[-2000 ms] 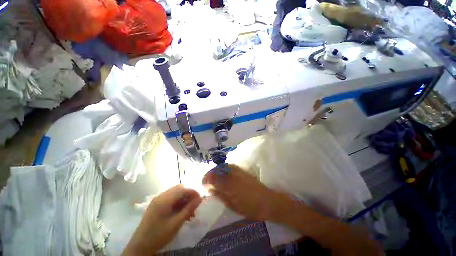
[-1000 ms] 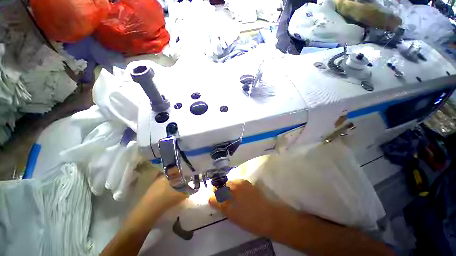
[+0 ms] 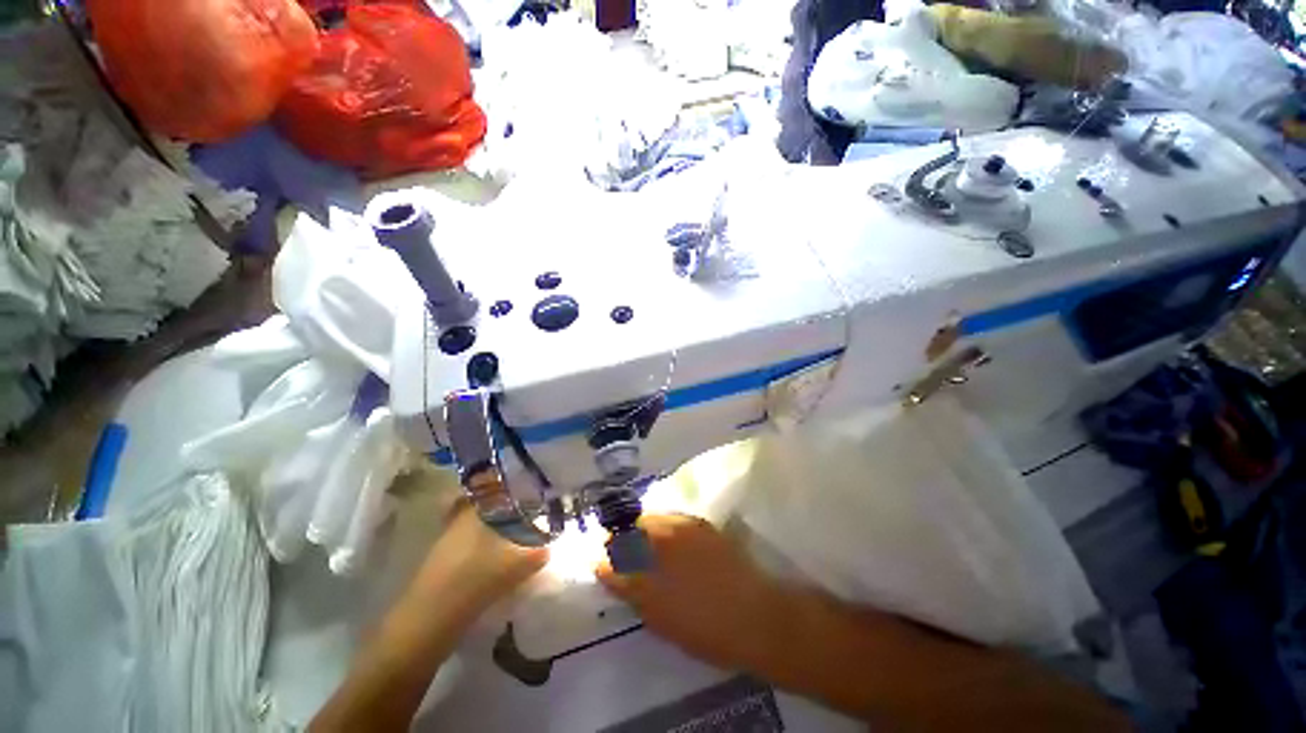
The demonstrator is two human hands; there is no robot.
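Note:
My left hand (image 3: 480,556) is at the left of the needle area, its fingertips hidden behind the shiny metal loop (image 3: 480,451) and lost in glare. My right hand (image 3: 688,580) lies just right of the needle, beside the dark round knob-like part (image 3: 627,533), with fingers bent down at the bright spot. Any fabric under the fingertips is washed out by the light, so I cannot tell what they hold. The sewing machine (image 3: 745,315) stands over both hands. A loose white fabric heap (image 3: 917,501) lies right of the needle, under the machine arm.
A folded white stack (image 3: 201,602) lies at the left table edge. Looped white pieces (image 3: 322,444) lie left of the machine head. Red-orange bags (image 3: 380,86) are at upper left. A yellow-black handled tool (image 3: 1192,504) is at far right.
Since two seconds ago, my left hand has moved forward behind the metal loop, and the pale table in front of the needle is uncovered. Over the last second, the hands have barely moved.

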